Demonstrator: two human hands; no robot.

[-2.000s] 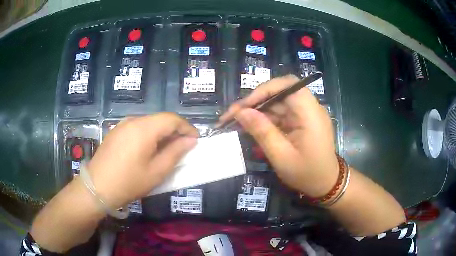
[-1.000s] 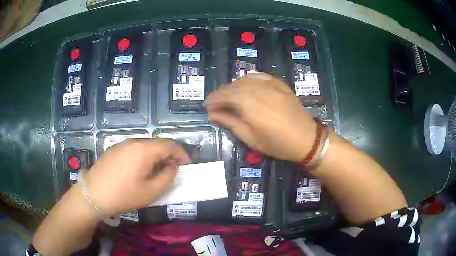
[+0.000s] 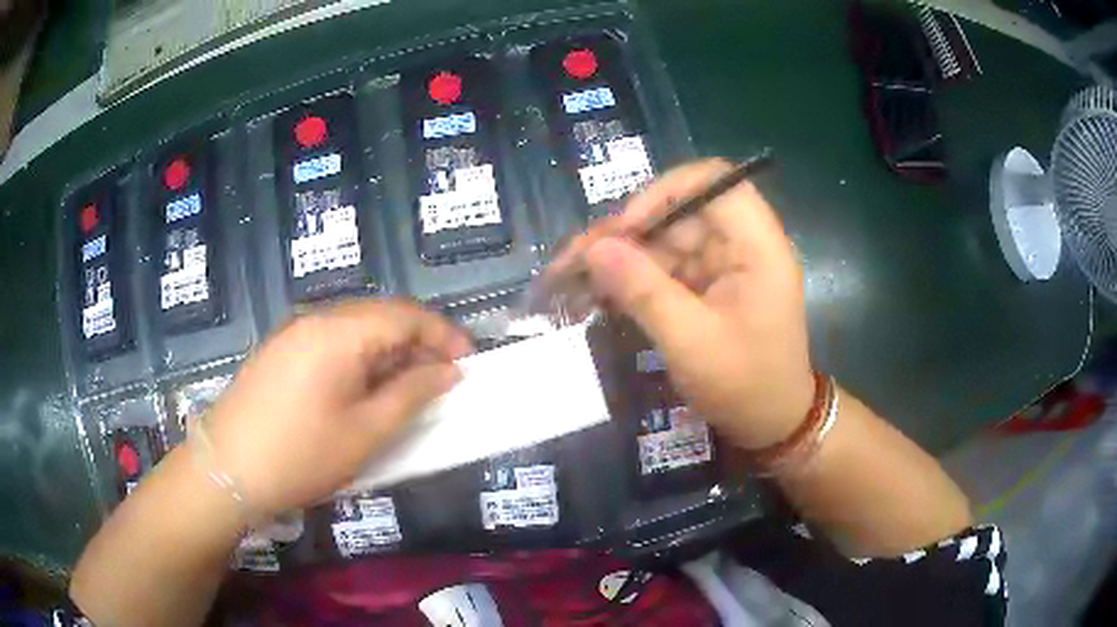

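Observation:
My left hand (image 3: 331,410) is closed on a white backing strip (image 3: 521,398), held over the front row of a clear blister tray (image 3: 263,343). My right hand (image 3: 710,306) holds dark tweezers (image 3: 710,196); their tip end is blurred near the strip's upper edge, and I cannot tell if a sticker is on it. Black devices (image 3: 453,159) with red round stickers (image 3: 445,88), blue labels (image 3: 317,169) and white printed labels (image 3: 458,200) lie in the tray's two rows. My hands and the strip hide parts of the front-row devices.
A white fan (image 3: 1088,165) with a round base (image 3: 1026,214) stands at the right. A dark red-edged object (image 3: 898,92) lies at the upper right on the green bench (image 3: 784,74). A pale slab (image 3: 184,47) is at the upper left.
The view has turned, so the tray appears tilted and further left. My right hand has come back from over the back row to the strip, with the tweezers visible again.

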